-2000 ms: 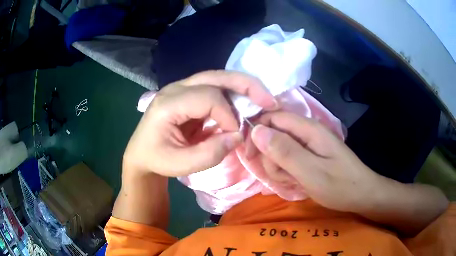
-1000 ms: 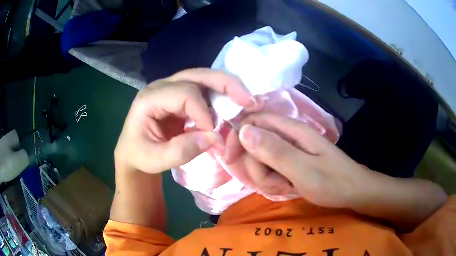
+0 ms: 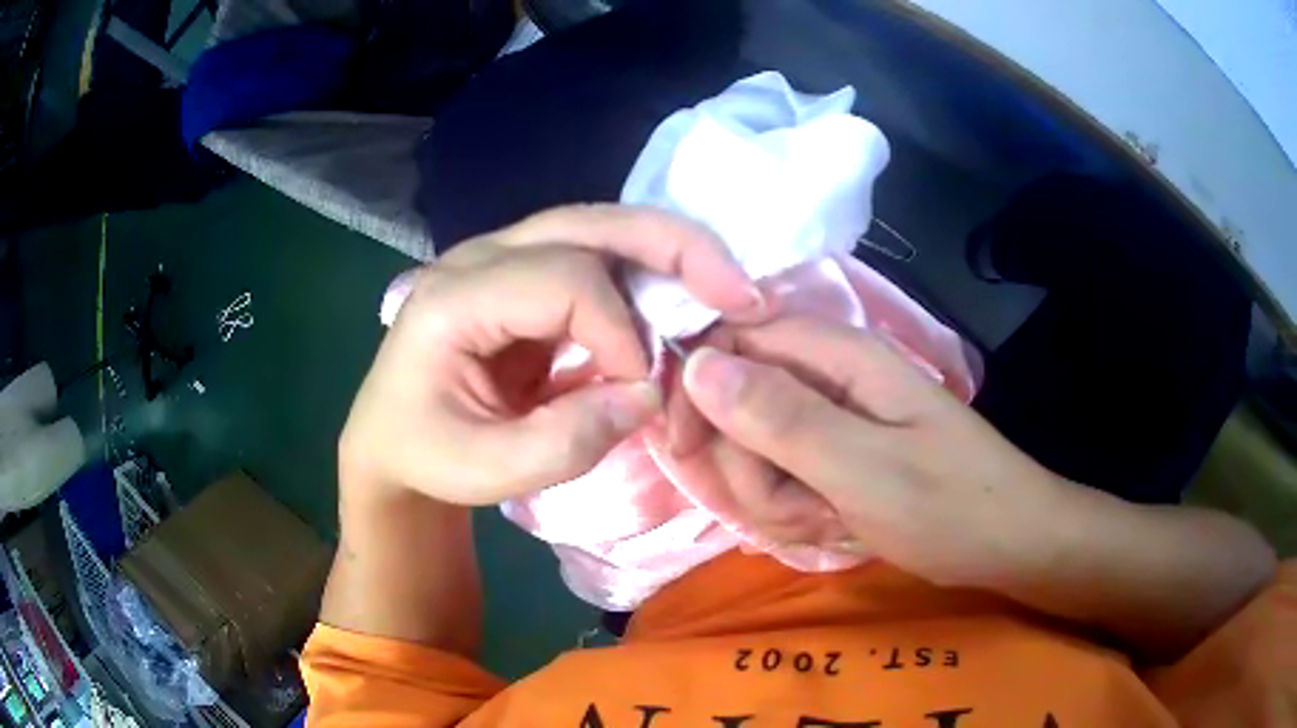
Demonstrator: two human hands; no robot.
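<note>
Pink satin fabric (image 3: 612,519) is bunched on the lap, under and around both hands. White fabric (image 3: 768,178) stands gathered above the fingertips. My left hand (image 3: 498,363) pinches a narrow pink edge between thumb and forefinger, its other fingers curled. My right hand (image 3: 839,441) is closed right beside it, holding a thin pointed tool (image 3: 677,346). Only the short tip shows, at the pinched edge; the rest is hidden in the hand. A fine loop of thread (image 3: 893,239) shows right of the white fabric.
A pale table edge (image 3: 1124,135) curves across the upper right. On the green floor at left are a cardboard box (image 3: 228,569), white wire racks (image 3: 93,569) and a small white looped item (image 3: 235,316). Blue and grey cloth (image 3: 270,88) lies at upper left.
Hands and fabric shifted slightly left, then back right in the picture. The tool tip shows shorter now than two seconds ago. The grip of both hands looks the same.
</note>
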